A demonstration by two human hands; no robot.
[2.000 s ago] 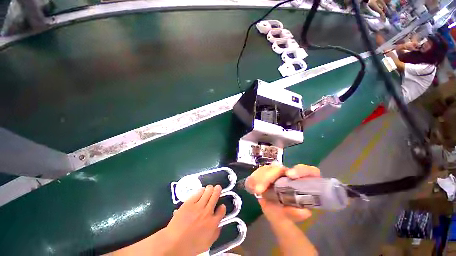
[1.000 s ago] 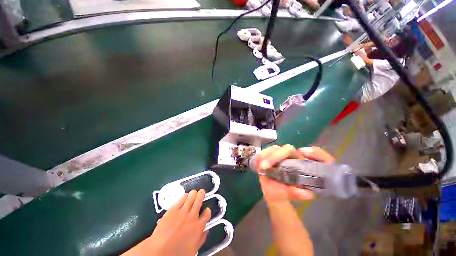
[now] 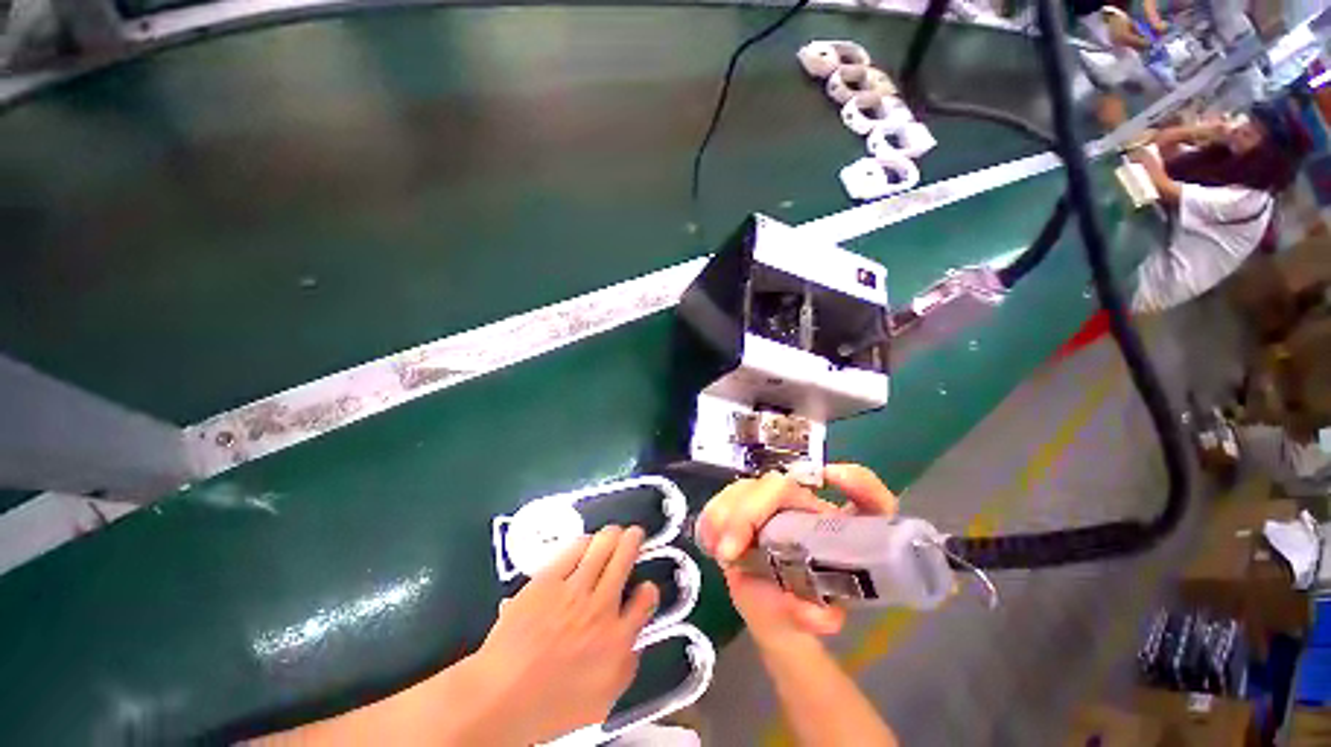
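Three white loop-shaped plastic housings lie in a row on the green surface; the top housing point(image 3: 548, 534) shows its round disc end. My left hand point(image 3: 572, 628) lies over the housings with fingers spread, its fingertips at the disc of the top one; it covers the disc ends of the lower ones. My right hand point(image 3: 781, 547) is closed around the grey electric screwdriver point(image 3: 861, 560), right of the housings and just below the screw feeder point(image 3: 818, 382). The driver's bit is hidden by my fingers. The brassy pick-up point point(image 3: 774, 434) is on the feeder's front ledge.
A pale metal rail point(image 3: 482, 350) crosses behind the feeder. Several more housings point(image 3: 873, 114) lie beyond it. The thick black cable point(image 3: 1131, 350) loops down at the right. A clear-wrapped connector point(image 3: 956, 289) is beside the feeder. A seated person point(image 3: 1212, 219) is at the upper right.
Between one second ago and now, my right hand and the screwdriver have drawn back from the feeder's pick-up point toward the housings. My left hand stays on the housings. The camera view has shifted.
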